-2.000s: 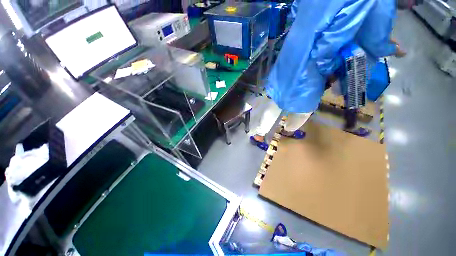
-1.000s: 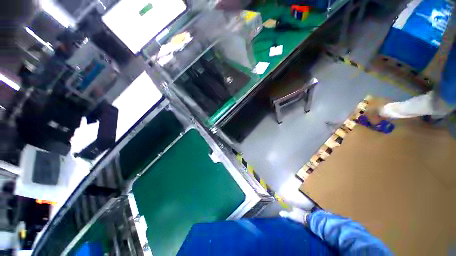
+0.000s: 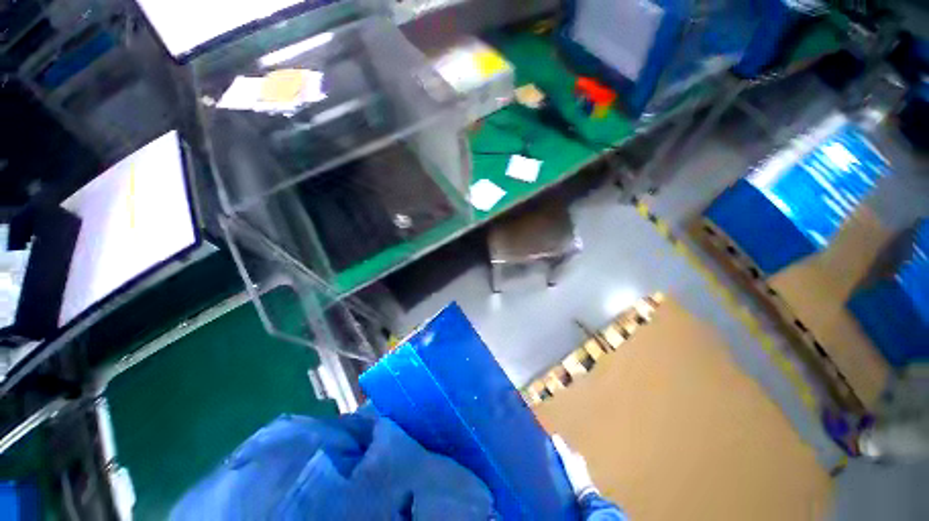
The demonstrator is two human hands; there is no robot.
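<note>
A large glossy blue enclosure (image 3: 463, 407) is held up in front of me at the bottom centre, tilted. It is between the green mat and the cardboard-topped pallet. My right hand (image 3: 572, 470), in a white glove, holds its right side near the bottom edge of the picture. The fingers are partly hidden and blurred. My left sleeve lies across the left side of the enclosure. My left hand itself is not visible. The green mat (image 3: 214, 392) lies on the station to the left.
The cardboard-topped pallet (image 3: 672, 417) is on the floor to the right. A stool (image 3: 530, 239) stands beneath the green workbench (image 3: 560, 142). Clear panels (image 3: 295, 244) rise beside the mat. Blue units (image 3: 800, 204) sit on another pallet, with a person's foot (image 3: 848, 432) near it.
The enclosure has come further up into view and is now tilted, with my left sleeve across it. My right hand is still at its side. The view has shifted; the other person is mostly out of view.
</note>
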